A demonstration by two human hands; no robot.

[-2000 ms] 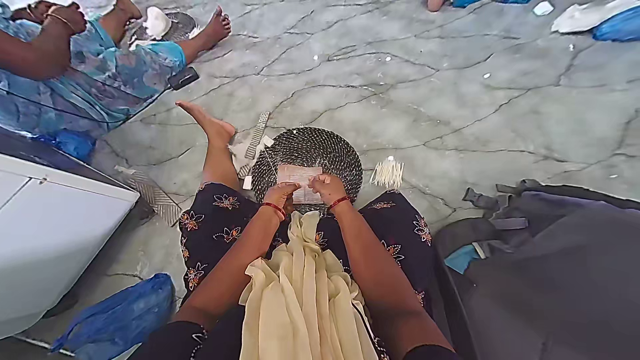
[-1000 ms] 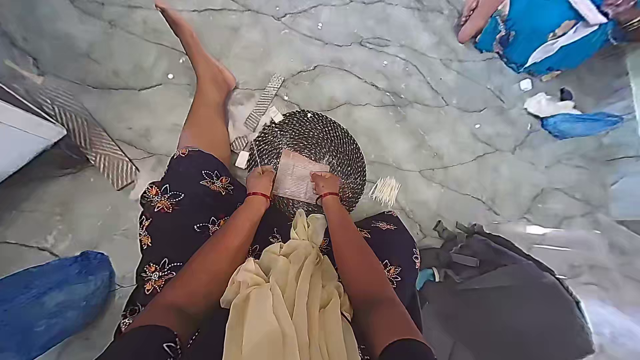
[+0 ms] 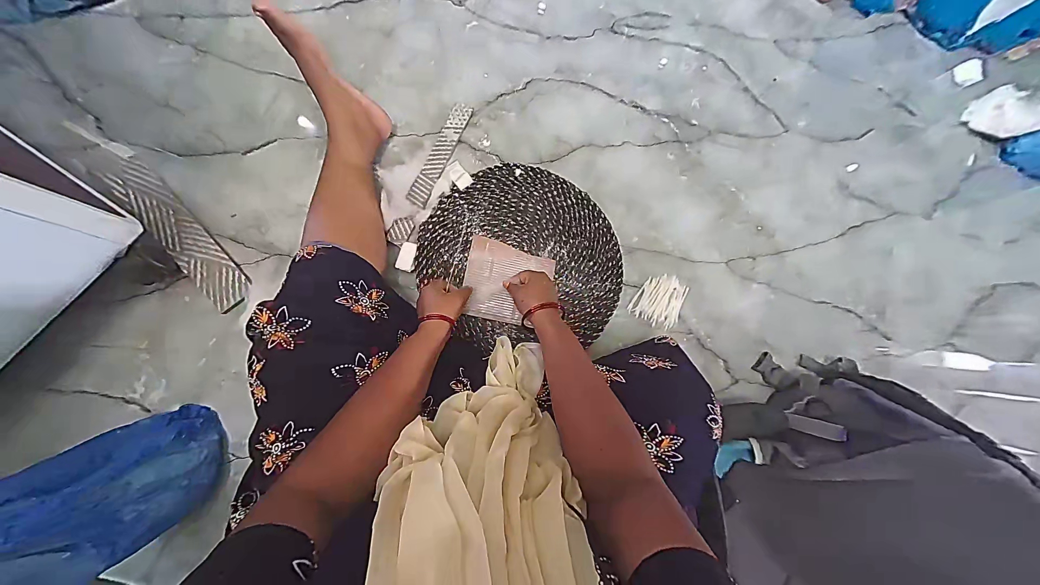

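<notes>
A pinkish sheet or card with rows of fine pale lines [image 3: 496,272] lies over a round, dark woven mat [image 3: 561,211] between my legs. My left hand [image 3: 444,299] is at the sheet's lower left edge, its fingers closed on some thin pale strands that rise from the fist. My right hand [image 3: 531,291] rests on the sheet's right part, thumb and fingers pinched at it; what lies under the fingertips is hidden. Right of the mat, on the floor, is a small pile of thin white sticks [image 3: 659,301].
Patterned strips [image 3: 439,154] and small white pieces [image 3: 405,257] lie by the mat's left edge. A longer patterned strip [image 3: 191,240] is near a white box-like object [image 3: 57,236]. A blue plastic bag [image 3: 122,487] is at lower left, a grey backpack [image 3: 877,504] at lower right.
My left hand has moved from near my right hand to the sheet's left side, and thin strands now show at it. The view has swung, so the other person at left is out of sight.
</notes>
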